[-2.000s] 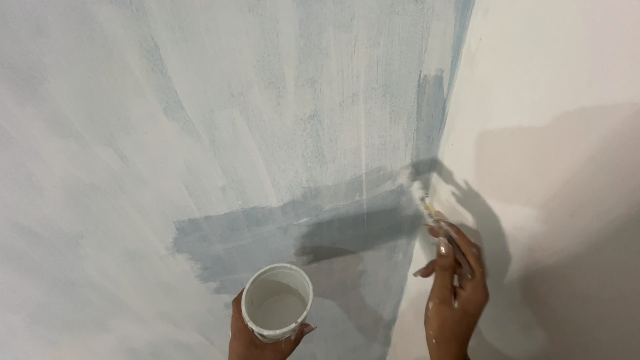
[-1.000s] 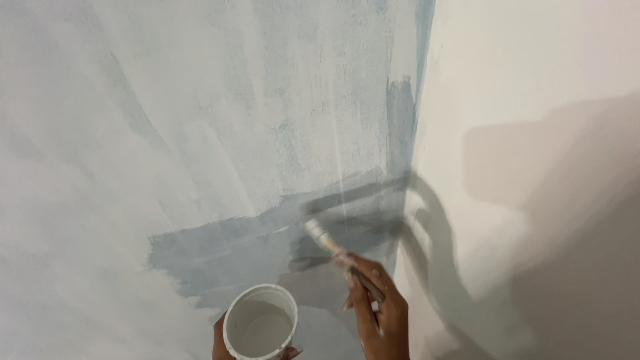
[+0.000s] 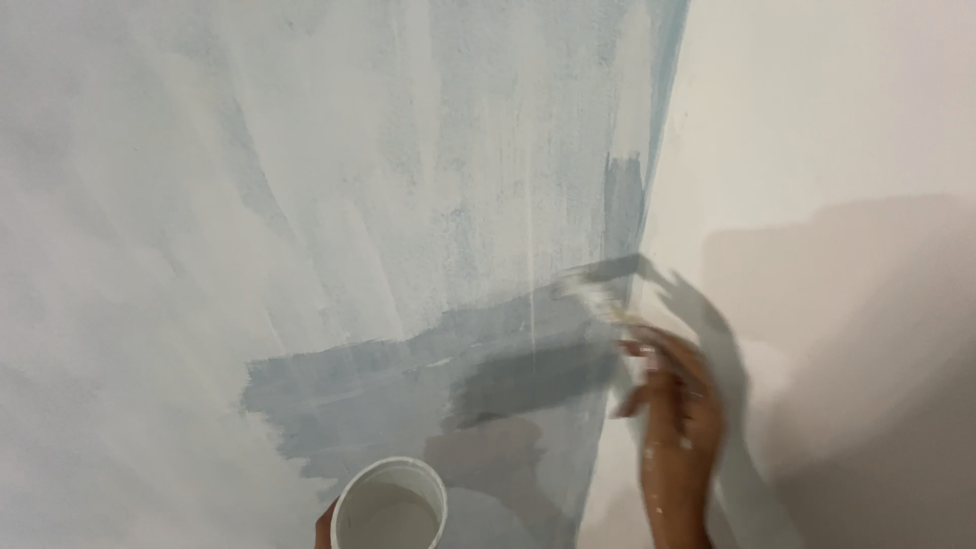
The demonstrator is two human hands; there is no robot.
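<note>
My right hand [image 3: 679, 412], speckled with pale paint, grips a paintbrush [image 3: 598, 301] near the corner of the wall. The brush is blurred, and its bristles are at the upper edge of a blue-grey painted patch [image 3: 358, 381]; whether they touch the wall cannot be told. At the bottom, my left hand [image 3: 325, 526] holds a white plastic cup [image 3: 390, 507] with pale paint inside. Only a few of its fingers show at the cup's left side; the rest is hidden or out of view.
A wall streaked with pale and bluish paint [image 3: 320, 175] fills the left and middle. It meets a cream wall [image 3: 778, 114] along a slanted corner edge. Shadows of my right arm and the brush fall across both walls.
The brush in my right hand went left from the corner over the dark patch, then back right and up towards the corner. The left hand still holds the cup, lower in view.
</note>
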